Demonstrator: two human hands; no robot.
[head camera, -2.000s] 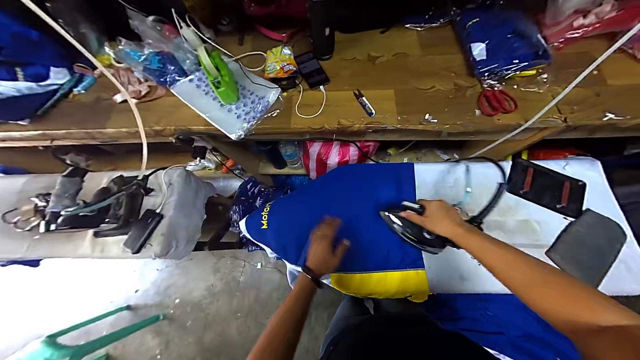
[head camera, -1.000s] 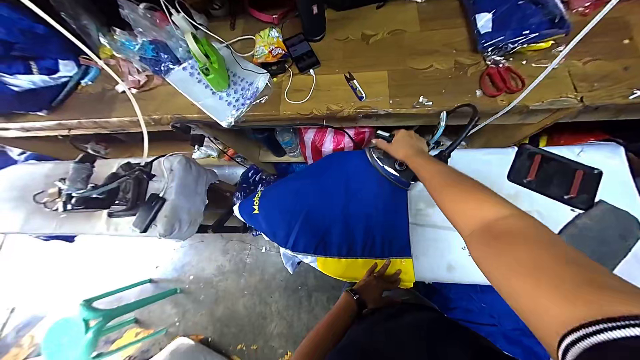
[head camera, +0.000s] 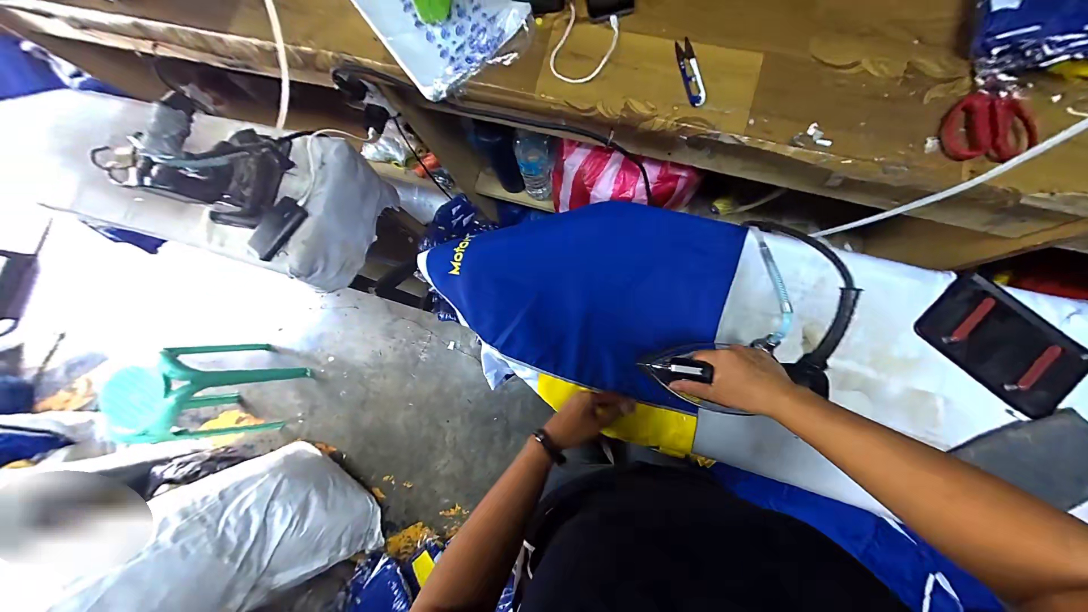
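A blue garment with a yellow band along its near edge lies over the narrow end of a white-covered ironing board. My right hand grips the handle of a steam iron, whose tip rests on the blue cloth close to the yellow band. A black cable and a clear hose run from the back of the iron. Left of the iron, my left hand is on the yellow band with its fingers bent; whether they pinch the cloth is hard to tell.
A black iron rest and a grey pad lie at the board's right. Behind runs a wooden table with thread snips and red-handled scissors. A second board and a green plastic stool stand at left.
The iron in my right hand has come from the cloth's far edge toward the near edge. My left hand has shifted left along the yellow band. The view has shifted.
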